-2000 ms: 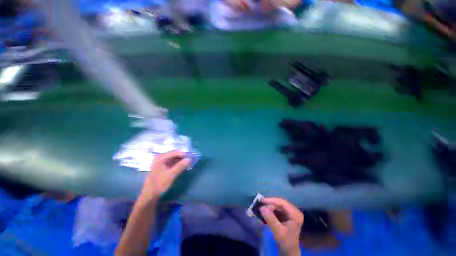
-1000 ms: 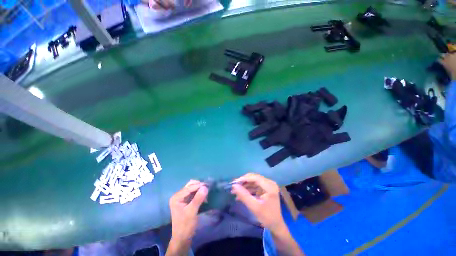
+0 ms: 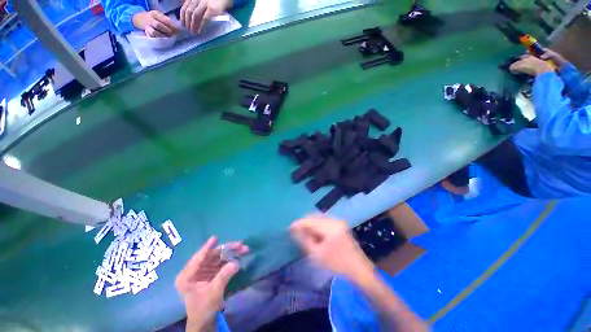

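Note:
My left hand [image 3: 210,275] is near the bench's front edge. It holds a small pale piece [image 3: 228,255] between thumb and fingers; its exact shape is blurred. My right hand [image 3: 327,243] is to the right of it, blurred by motion, fingers curled; I cannot tell whether it holds anything. A loose pile of white slotted plates [image 3: 133,256] lies on the green bench to the left of my left hand. A tangled heap of black straps [image 3: 347,155] lies beyond my right hand.
Grey posts [image 3: 55,194] slant in at the left. A black bracket assembly [image 3: 262,107] lies mid-bench, others beyond. An open carton [image 3: 408,224] with dark contents is below the bench edge. A neighbour in blue [image 3: 557,136] works at right; another person's hands [image 3: 175,23] are across the bench.
The view has shifted right, so the plates and straps appear further left. My hands, close together a second ago, are further apart, with the right hand blurred and raised towards the straps.

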